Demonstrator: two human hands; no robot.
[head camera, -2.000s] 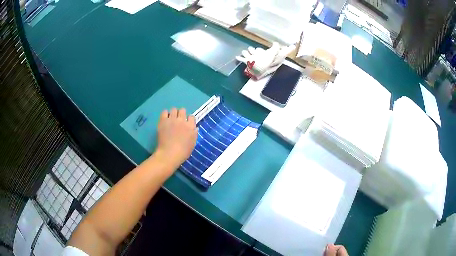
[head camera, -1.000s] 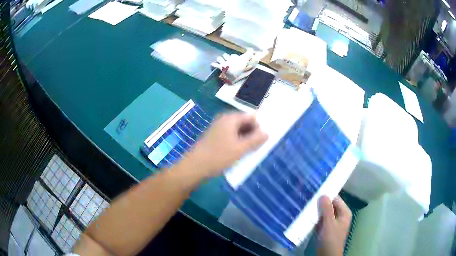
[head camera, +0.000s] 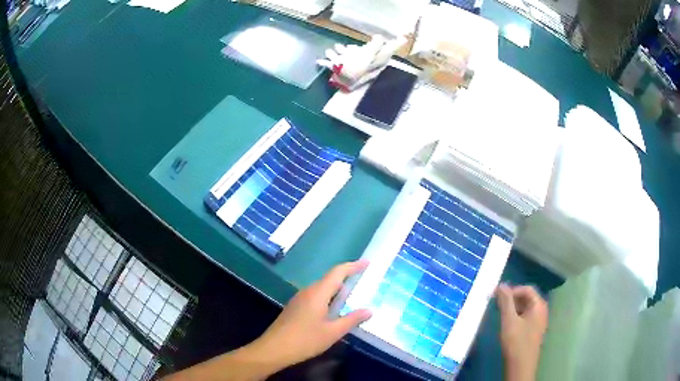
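Note:
A blue cell layer (head camera: 436, 271) with pale lines and white strips along two opposite edges lies flat on the frosted sheet in front of me. A thin rim of that sheet shows beyond its left and far edges. My left hand (head camera: 328, 309) is at its left edge, thumb and forefinger apart on the border. My right hand (head camera: 522, 305) is beside its right edge, fingers curled, fingertips close to the white strip; whether they pinch anything is unclear. The spare cell pile (head camera: 279, 190), slightly curved, lies at left on a green-tinted plate (head camera: 197, 152).
A phone (head camera: 387, 95) and cream gloves (head camera: 361, 61) lie behind. White sheet stacks (head camera: 488, 175), a rounded white film pile (head camera: 596, 193) and a pale-green glass stack (head camera: 589, 320) stand at right. Loose clear sheets (head camera: 276, 52) lie farther back. A mesh rack (head camera: 108, 298) is below left.
The blue cell layer, held up and tilted in my right hand, now lies flat on the frosted sheet. My left hand has moved down to its left edge. The view has shifted slightly.

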